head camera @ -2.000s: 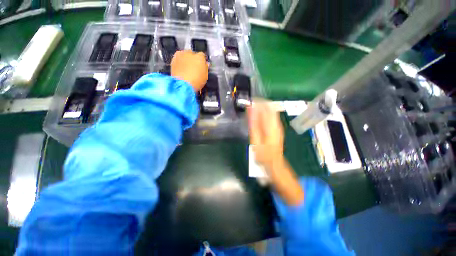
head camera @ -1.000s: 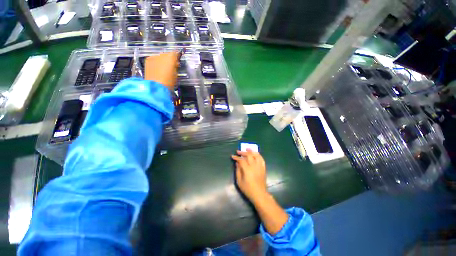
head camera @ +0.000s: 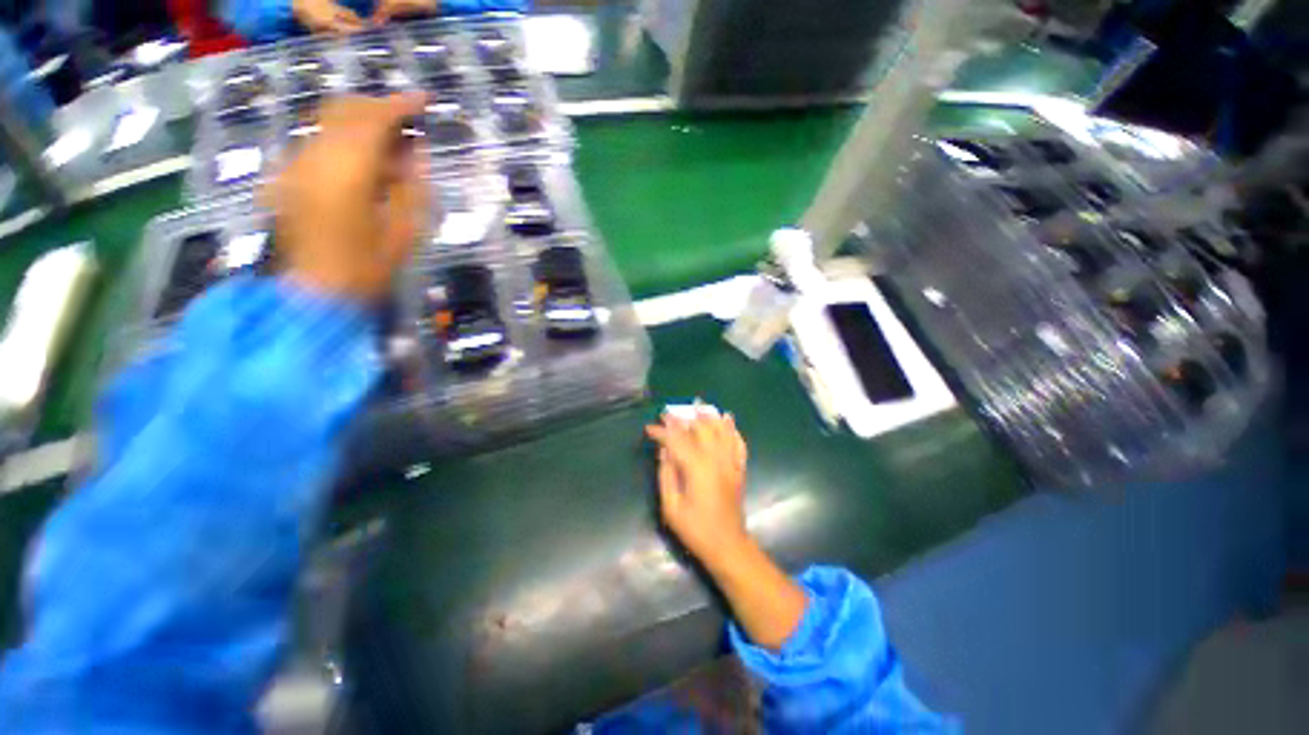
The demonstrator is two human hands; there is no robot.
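My left hand [head camera: 352, 194] is blurred and raised over the clear phone tray [head camera: 610, 359]; whether it holds anything cannot be told. The near tray holds black keypad phones [head camera: 563, 292], one more standing in the front row [head camera: 471, 316] and one in the back row [head camera: 528, 198]. A back-row pocket beside that last one shows a white patch [head camera: 464, 226] and no phone. My right hand [head camera: 704, 481] lies on the dark green mat, fingertips over a small white piece [head camera: 691, 411]; whether they grip it is unclear.
Another filled phone tray [head camera: 553, 129] lies beyond. At right are a white-topped bottle [head camera: 793, 256], a white box [head camera: 916, 408] with a black slab [head camera: 870, 352], and stacked wrapped trays [head camera: 991, 345]. A long white block [head camera: 43, 323] lies left. Another person's hands [head camera: 327, 15] show at the top.
My left hand has moved left and up from the back-row phones. My right hand came down onto the white piece and stays there. The view has swung right.
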